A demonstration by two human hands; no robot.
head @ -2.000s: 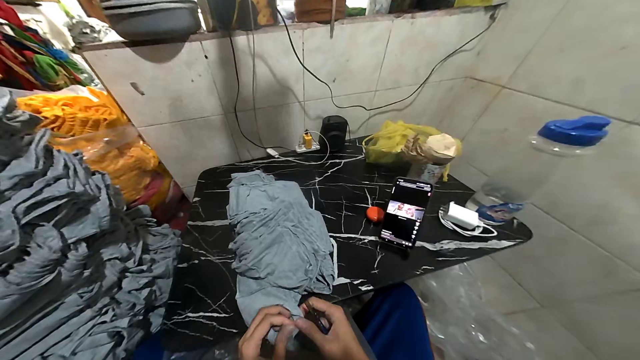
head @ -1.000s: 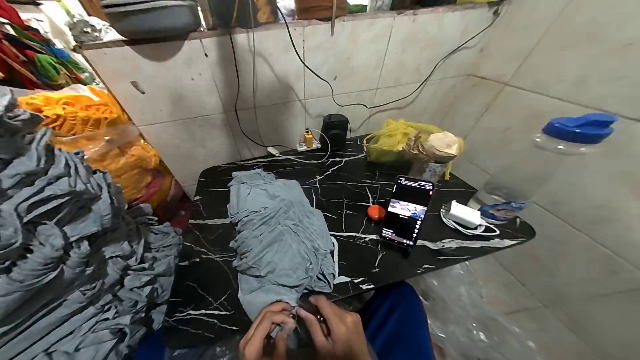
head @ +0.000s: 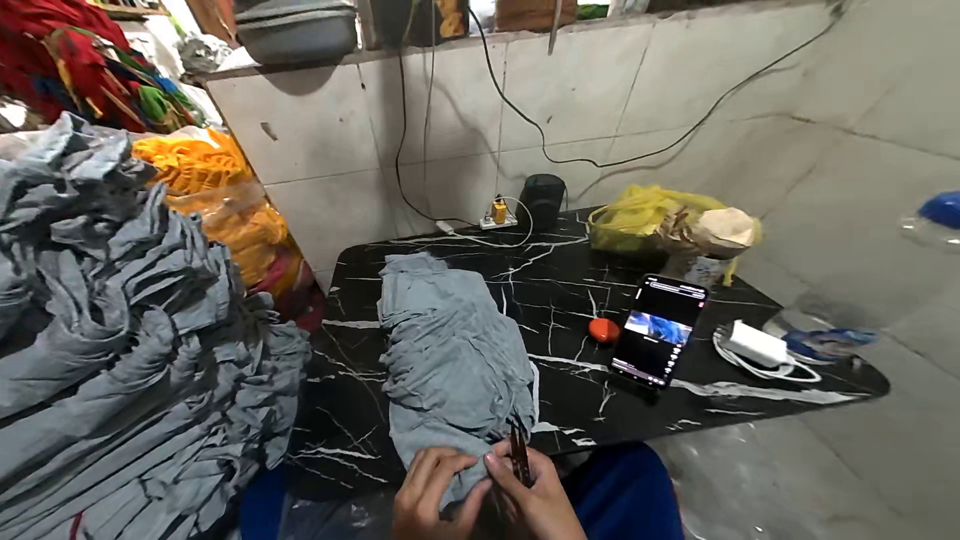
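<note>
A gathered grey cloth [head: 457,345] lies lengthwise on a black marble-patterned table [head: 345,420]. At its near end my left hand [head: 435,491] pinches the fabric between thumb and fingers. Close beside it on the right, my right hand [head: 532,487] holds a small dark pointed tool [head: 519,454], perhaps thread snips, with its tip up against the cloth; thumb and forefinger also touch the fabric edge. The tool's lower part is hidden in the palm. A big heap of similar grey cloth [head: 150,360] rises at the left.
A lit phone [head: 660,330] stands tilted beside a red round object [head: 603,330]. A white charger [head: 757,345] with cable, a yellow plastic bag [head: 637,217], a black cylindrical object [head: 541,201] and a power strip [head: 498,223] are on the table. A blue-capped clear bottle [head: 941,210] shows at right.
Both hands stay at the near end of the cloth, with small shifts of the fingers. The dark tool now points upward from my right hand. The picture on the phone has changed.
</note>
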